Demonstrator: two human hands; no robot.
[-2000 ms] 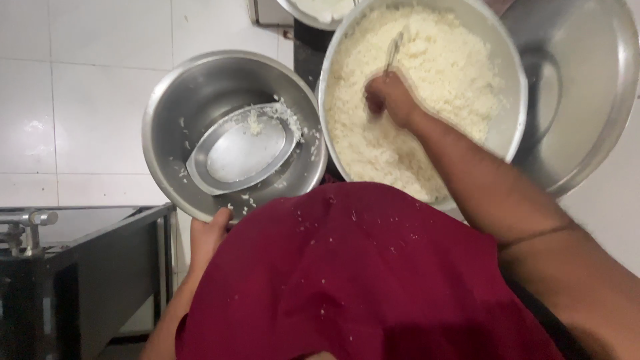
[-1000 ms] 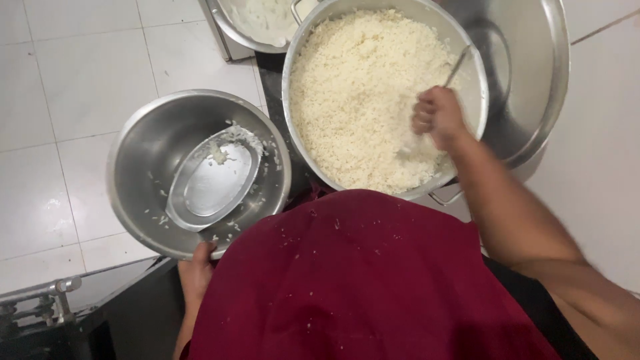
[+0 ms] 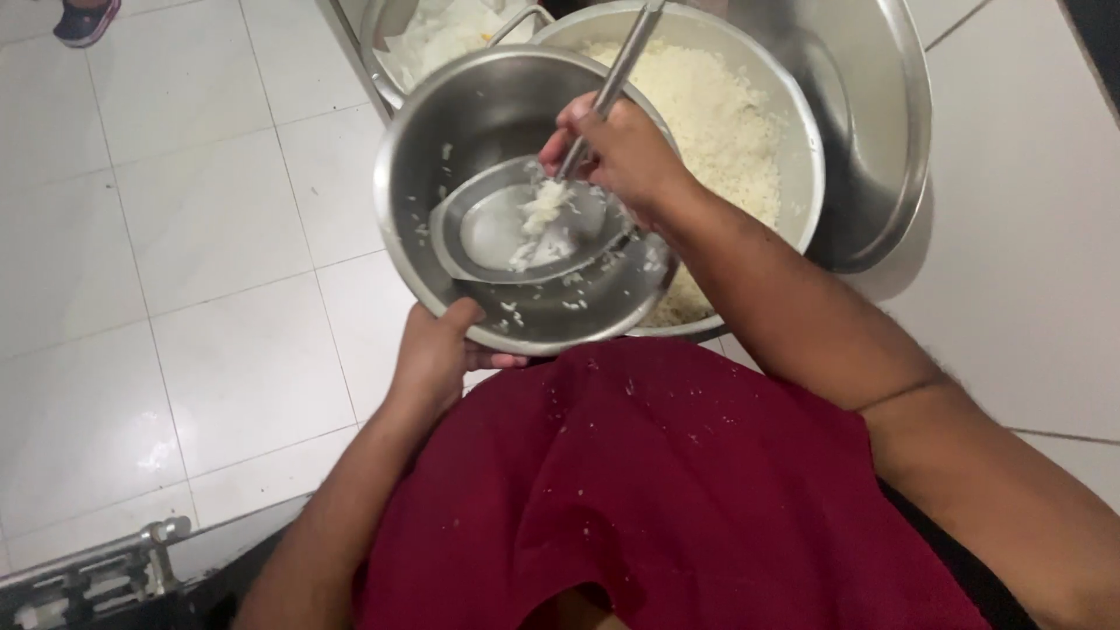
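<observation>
My left hand [image 3: 446,346] grips the near-left rim of a deep steel bowl [image 3: 516,328], its thumb over the edge. Inside the bowl lies an oval metal dish [image 3: 490,232] with some white rice in it, and loose grains stick to the bowl's wall. Closed around the metal handle of a utensil [image 3: 626,57], my right hand [image 3: 608,144] is over the bowl; the tool's lower end is at a small clump of rice [image 3: 547,206] above the dish. Behind and to the right, partly covered by the bowl, stands a large pot [image 3: 814,175] of cooked rice [image 3: 717,131].
A wide metal lid or basin [image 3: 914,149] leans at the pot's right. At the upper left of the pot is another metal container [image 3: 376,61] with whitish contents. A person's shoe [image 3: 86,22] shows on the tiled floor, and a black appliance with metal fittings [image 3: 157,542] stands lower left.
My right hand has moved left with the utensil, from the rice pot to over the bowl. The bowl, held by my left hand, has come from beside the pot to overlap it.
</observation>
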